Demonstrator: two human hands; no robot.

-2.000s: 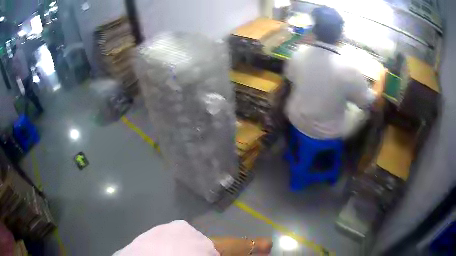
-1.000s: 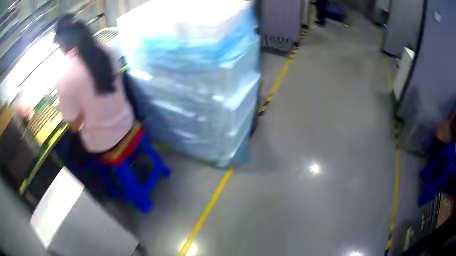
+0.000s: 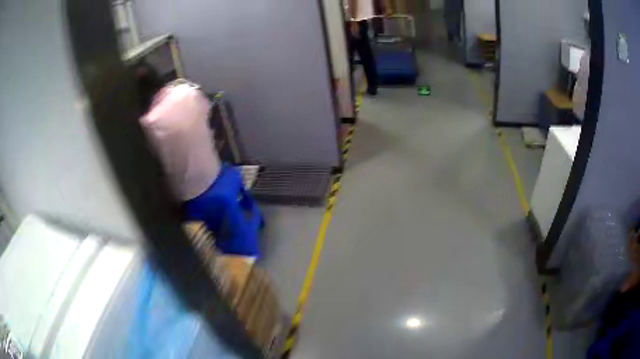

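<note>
Neither of my hands is in the picture. Nearest in front of me at the lower left is a wrapped stack (image 3: pixel 105 301) with a white top and light blue film. A dark partition post (image 3: pixel 151 189) stands slanted beside it. Behind the post is a brown stack of cardboard (image 3: pixel 252 301) on the floor. The view is slightly blurred.
A grey aisle floor (image 3: pixel 414 231) runs ahead between yellow-black lines. A person in pink (image 3: pixel 184 140) sits on a blue stool (image 3: pixel 228 214) at left. A grey pallet (image 3: pixel 293 184) lies beyond. Another person stands near a blue cart (image 3: pixel 395 64). A white box (image 3: pixel 554 182) stands right.
The view has moved along the aisle. The wrapped stack is now at the lower left edge, and the post, another seated person, the pallet and the blue cart show.
</note>
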